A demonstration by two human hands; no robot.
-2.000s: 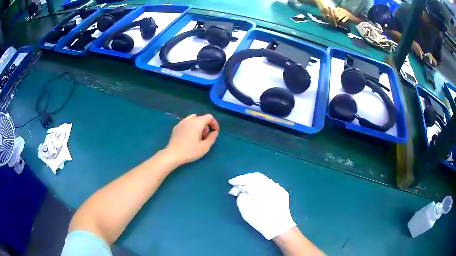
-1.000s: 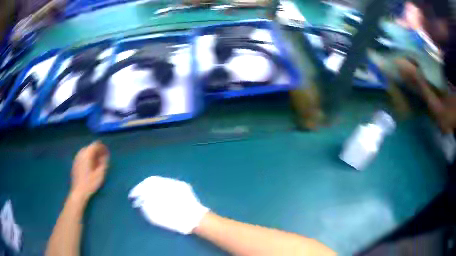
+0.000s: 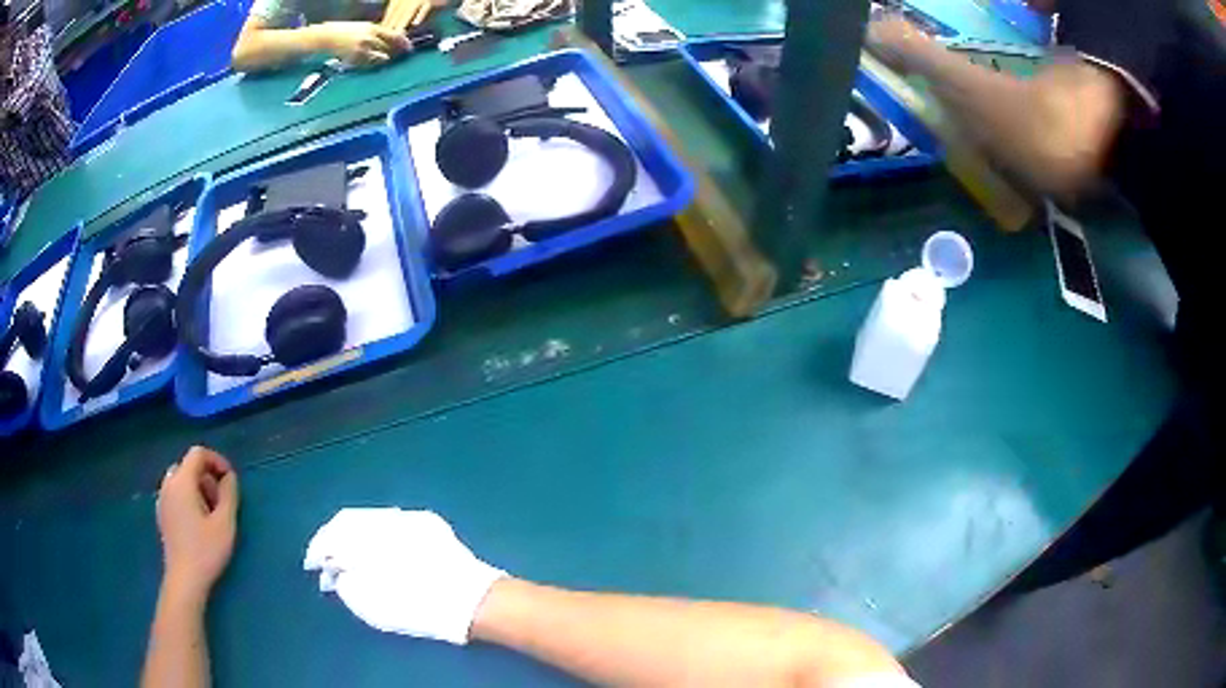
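Observation:
My right hand (image 3: 403,571), in a white glove, rests on the green bench with its fingers curled. White material shows at the fingertips; I cannot tell cloth from glove. My bare left hand (image 3: 199,513) rests at the left with loosely curled fingers and nothing visible in it. Beyond the hands stand blue trays (image 3: 307,380) with white liners, each with black over-ear headphones (image 3: 307,325) and a flat black piece (image 3: 299,192). Another tray farther right holds headphones (image 3: 473,230). Neither hand touches a tray.
A white bottle (image 3: 897,336) with its round flip top open stands on the bench at right. A green post (image 3: 813,121) rises behind it. A person in dark clothing (image 3: 1167,148) reaches in at the right, near a white-edged rectangle (image 3: 1076,264). Another person's hands (image 3: 370,40) are at the top.
The view has swung right, so trays and hands sit farther left and more of the right end shows. The bare hand stays loosely curled and the gloved hand remains on the bench.

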